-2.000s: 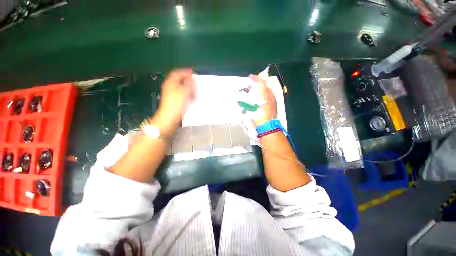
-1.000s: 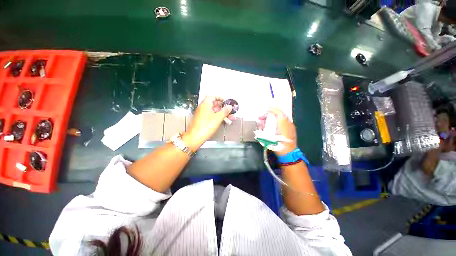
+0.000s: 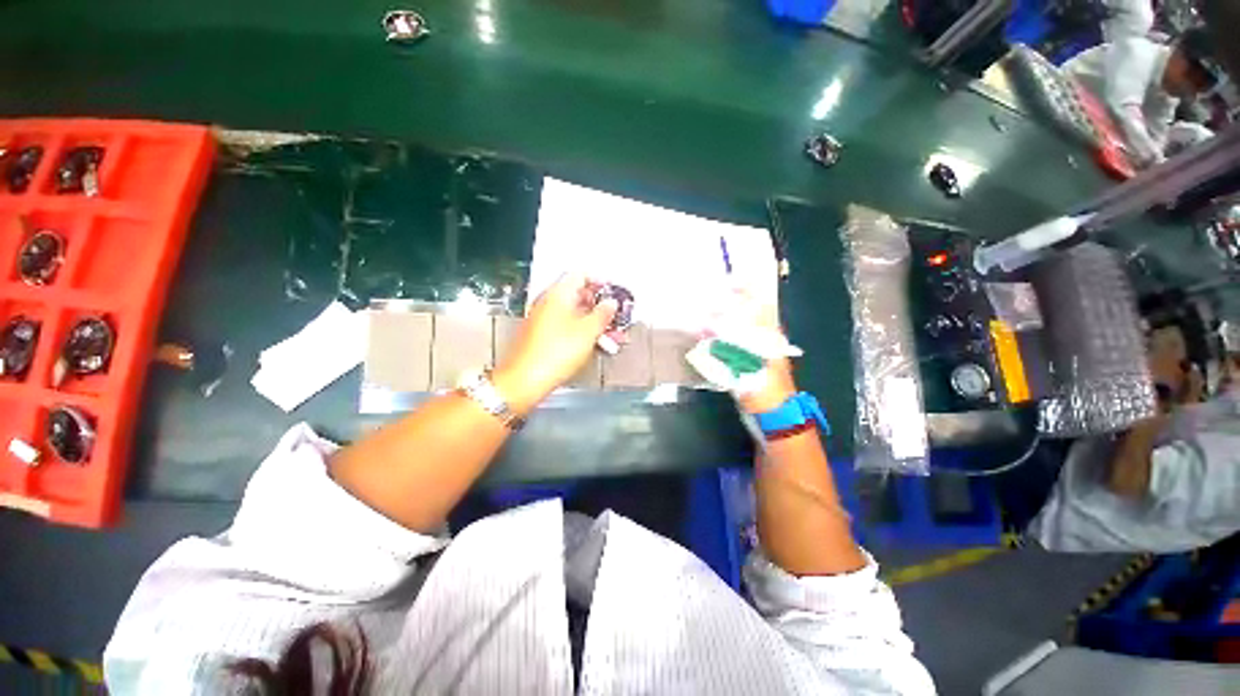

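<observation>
My left hand (image 3: 555, 337) holds a dark round module (image 3: 615, 307) with a shiny rim and a small pale tag, over the near edge of the white paper sheet (image 3: 653, 245). My right hand (image 3: 762, 356) is closed around a white syringe with a green end (image 3: 736, 358), to the right of the module and apart from it. The syringe's tip is too blurred to make out. A thin blue pen or stick (image 3: 725, 254) lies on the paper's right side.
Grey-beige pads (image 3: 403, 351) line the near edge, with a folded white paper (image 3: 310, 356) left of them. A red tray (image 3: 125, 272) with modules stands at left. Plastic-wrapped strip (image 3: 884, 340) and black controller (image 3: 959, 320) are at right. Modules (image 3: 404, 25) lie across the far side. Another person (image 3: 1135, 469) is at right.
My hands were apart at the paper's far part two seconds ago. They have drawn nearer to me, and the left hand now shows a module. Since one second ago they have barely moved.
</observation>
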